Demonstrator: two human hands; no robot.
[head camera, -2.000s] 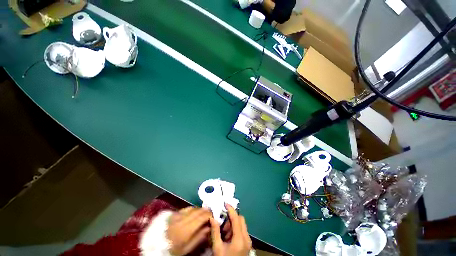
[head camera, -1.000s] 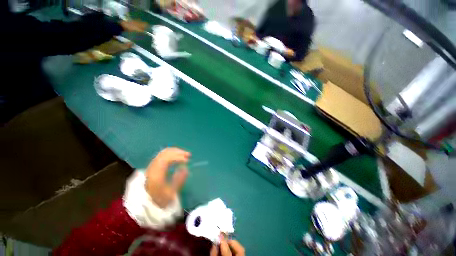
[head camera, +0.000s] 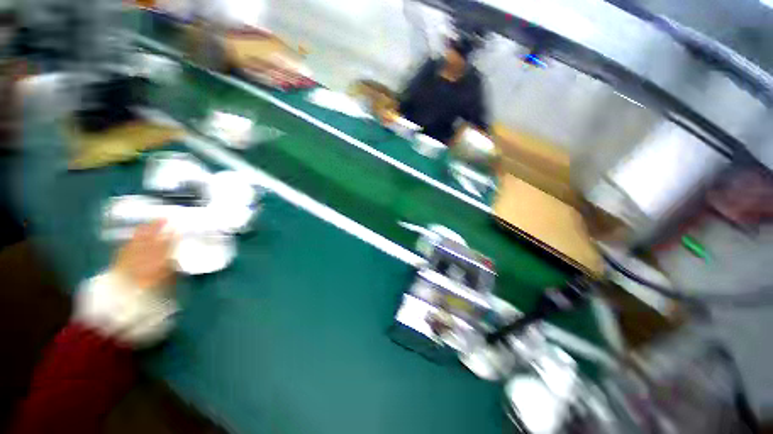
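The picture is strongly blurred. My left hand (head camera: 146, 256) is at the left, at the near side of a cluster of white part-assembled units (head camera: 230, 199). Its fingers are on a white housing (head camera: 203, 253) that touches or lies close against the cluster; the exact grip is blurred. My right hand is out of the picture.
The screw feeder (head camera: 449, 292) stands right of centre. The black screwdriver (head camera: 538, 312) hangs over white housings (head camera: 542, 398) at lower right. Beyond the green conveyor (head camera: 339, 178) sit a person (head camera: 445, 97) and an open cardboard box (head camera: 547, 222). A yellowish-brown piece (head camera: 114, 146) lies far left.
The view has swung up and left. My left hand has moved from above the near bench to the cluster, where one more white housing now shows. My right hand has left the picture.
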